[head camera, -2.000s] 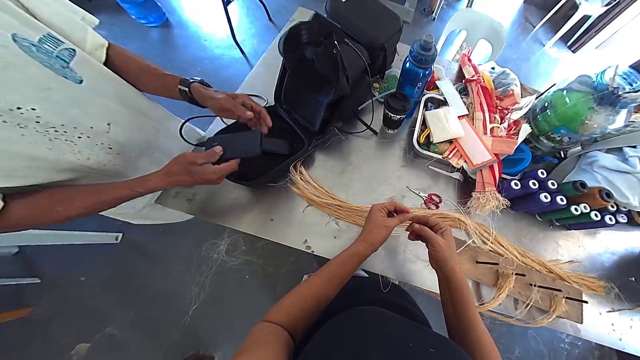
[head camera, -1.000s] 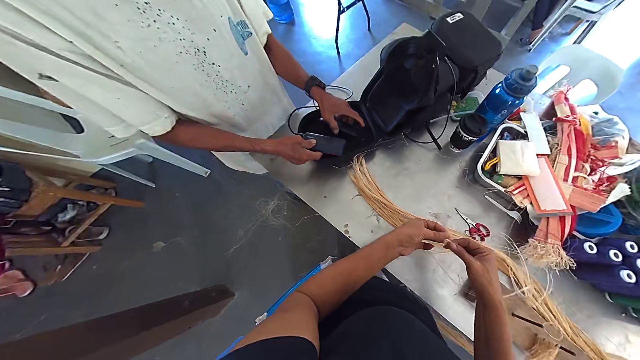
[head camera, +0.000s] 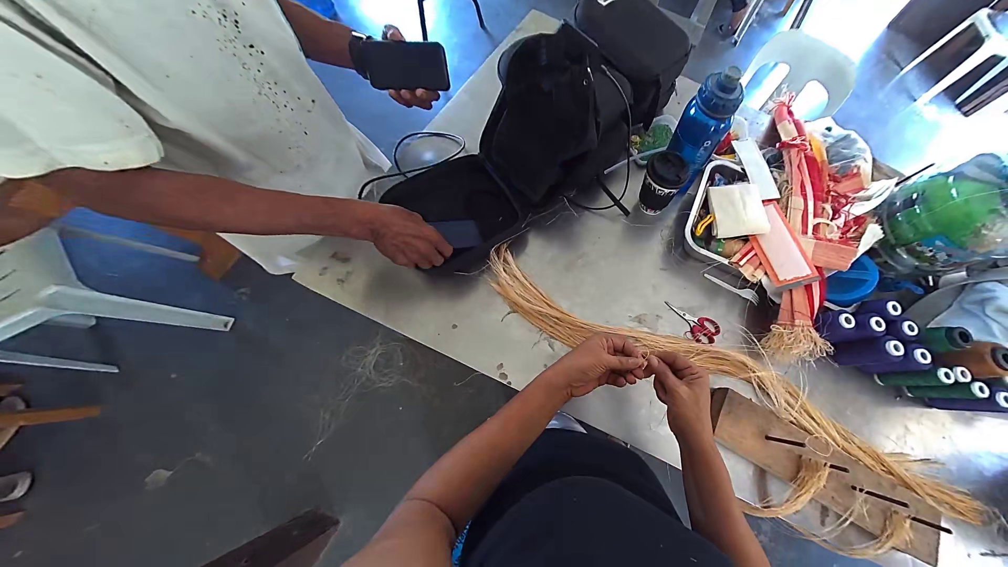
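My left hand (head camera: 602, 365) and my right hand (head camera: 679, 386) meet fingertip to fingertip, pinching a thin strand of plant fibre (head camera: 645, 361) between them. Beneath and beyond them a long bundle of straw-coloured fibre (head camera: 543, 307) runs across the metal table. Just past my right hand lie small red-handled scissors (head camera: 699, 327). A wooden board (head camera: 756, 429) with dark slots or pins sits to the right, partly under the bundle, with looped fibre hanks (head camera: 803, 487) on it.
Across the table a person's hand (head camera: 411, 236) reaches into an open black bag (head camera: 465, 193); their other holds a phone (head camera: 406, 65). A blue bottle (head camera: 705, 118), lidded cup (head camera: 663, 183), filled tray (head camera: 697, 209), plastic fork (head camera: 732, 289) and thread cones (head camera: 878, 346) stand or lie beyond.
The other person has raised a phone away from the bag, while their nearer hand is now down in the bag. My hands stay together at the strand. The view has shifted.
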